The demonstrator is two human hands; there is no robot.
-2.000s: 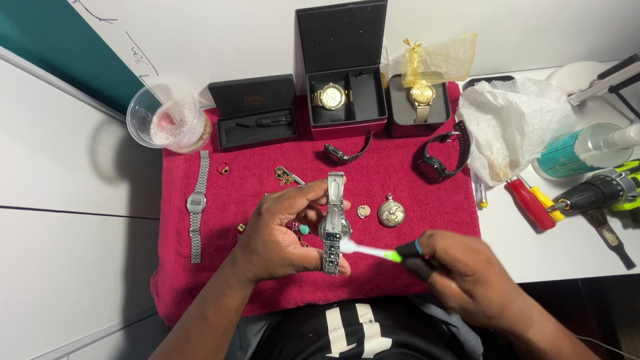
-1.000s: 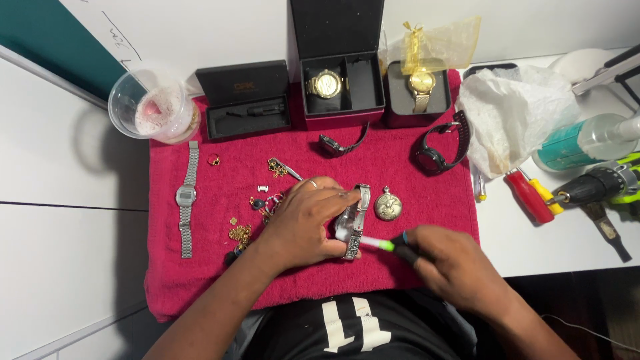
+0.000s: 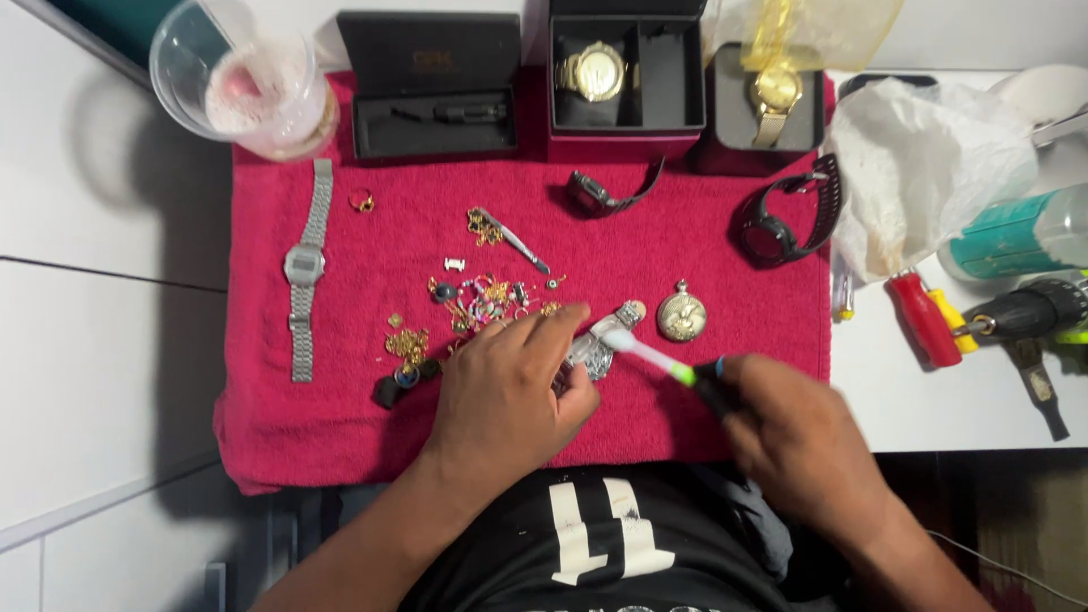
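Observation:
My left hand point(image 3: 518, 382) holds a silver metal-band wristwatch point(image 3: 599, 357) over the pink towel point(image 3: 731, 297), its fingers hiding part of the watch. In my right hand point(image 3: 782, 416) is a toothbrush point(image 3: 659, 359) with a green and black handle, its white head touching the watch band. A pocket watch point(image 3: 682, 314) lies just right of the silver watch. To the left of it is a pile of beaded and gold-coloured jewellery point(image 3: 484, 302), with gold-coloured chains point(image 3: 408, 347) nearby. A thin metal tool point(image 3: 514, 240) rests above the pile.
A silver digital watch point(image 3: 304, 265) and a ring point(image 3: 362, 201) lie left. Along the back stand a plastic cup of foamy liquid point(image 3: 263, 93), an open black box point(image 3: 433, 140) and boxed gold-coloured watches point(image 3: 597, 75). Black watches point(image 3: 769, 238), screwdrivers point(image 3: 925, 319) and a power drill point(image 3: 1028, 308) are right.
The silver watch, upright in my left hand two seconds ago, is now tilted and held lower, closer to the towel. My right hand keeps the toothbrush against it. The view has come nearer.

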